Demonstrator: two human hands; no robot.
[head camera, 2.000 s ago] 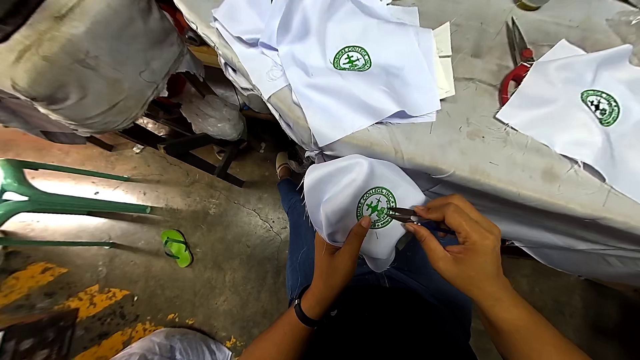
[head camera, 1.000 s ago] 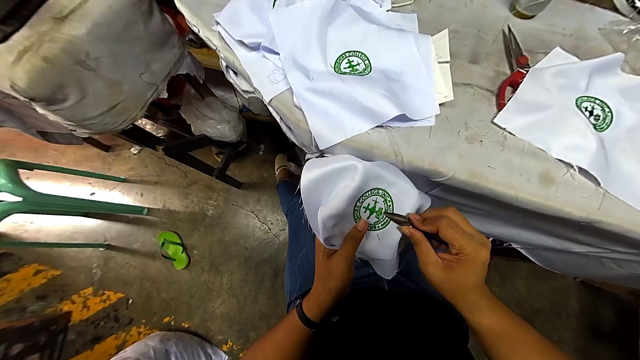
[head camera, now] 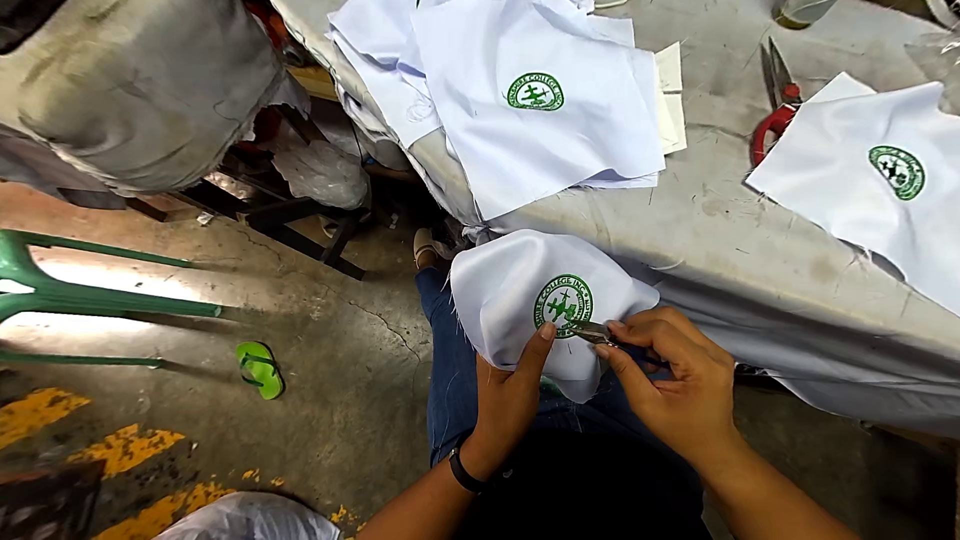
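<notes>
Over my lap, my left hand [head camera: 514, 382] holds a white cloth piece [head camera: 506, 281] bearing a round green embroidered emblem [head camera: 562, 306]. Its thumb presses on top at the emblem's lower left edge, and the other fingers are hidden under the cloth. My right hand [head camera: 667, 375] grips small thread snips [head camera: 592, 332], whose metal tips touch or hover at the emblem's lower right; whether they touch cannot be told. On the table, a stack of white cloth pieces [head camera: 540, 142] with a like emblem lies ahead of my hands.
Red-handled scissors [head camera: 772, 127] lie beside another emblemed cloth piece [head camera: 840, 165] on the cloth-covered table [head camera: 720, 247]. A glass container [head camera: 802, 11] stands at the far edge. To the left are a green plastic chair [head camera: 112, 300], a green flip-flop [head camera: 260, 369] and a padded, cloth-covered surface [head camera: 142, 82].
The snips have shifted slightly over the emblem, and my right hand's fingers have changed position around them. My left hand keeps its hold on the cloth.
</notes>
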